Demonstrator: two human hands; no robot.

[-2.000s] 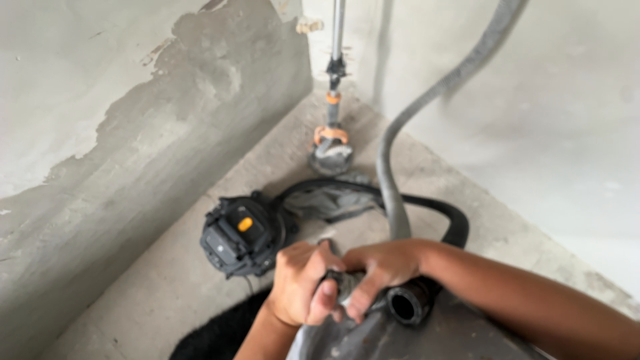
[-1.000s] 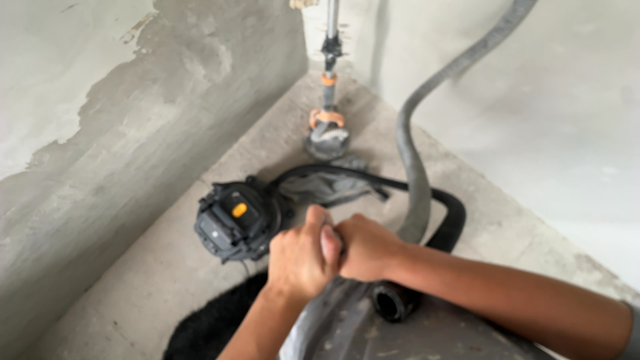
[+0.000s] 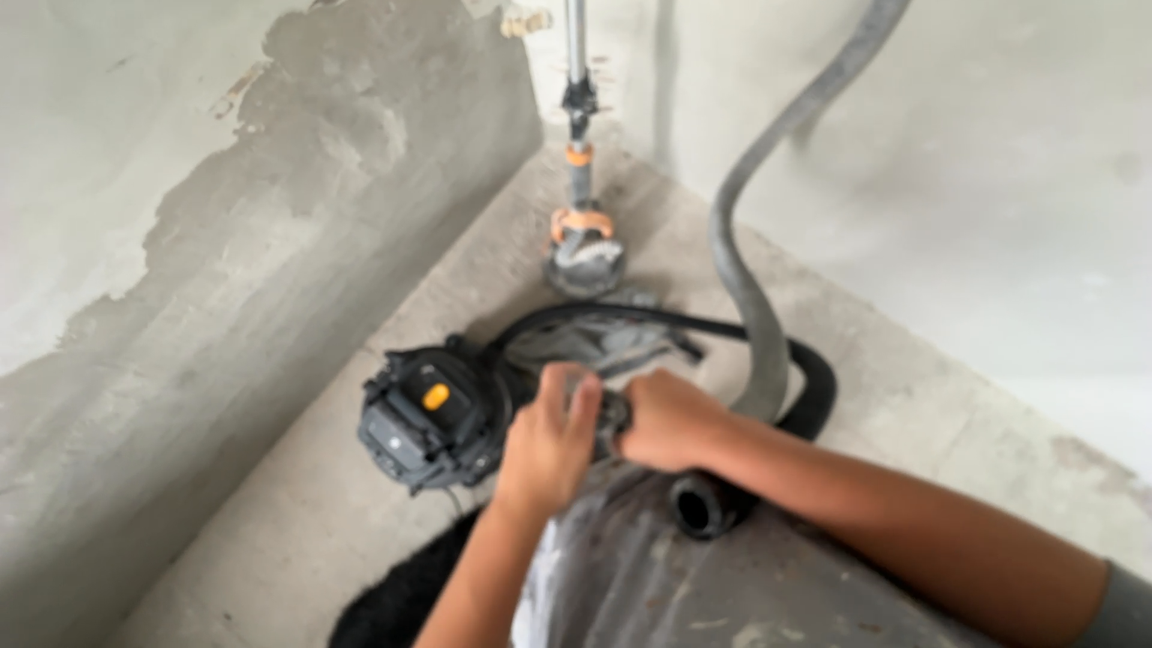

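My left hand [image 3: 551, 441] and my right hand [image 3: 670, 418] are close together at the lower middle, around a small dark grey fitting [image 3: 614, 412]. Much of the fitting is covered by my fingers, and blur hides its detail. The right hand closes on its right side; the left thumb and fingers are at its left. The open end of a black hose [image 3: 697, 506] lies just below my right hand. A grey flexible hose [image 3: 747, 279] runs from the upper right down behind my right wrist.
A black vacuum cleaner [image 3: 436, 414] with an orange button stands on the concrete floor [image 3: 297, 504], left of my hands. Beyond it lies a grey cloth or bag [image 3: 594, 342]. A long-handled sander [image 3: 585, 261] stands in the corner between plastered walls. A plastic-like sheet [image 3: 810, 585] covers something below me.
My hands, clasped together one second ago, have moved slightly apart, and the grey fitting shows between them. It also showed between the hands two seconds ago.
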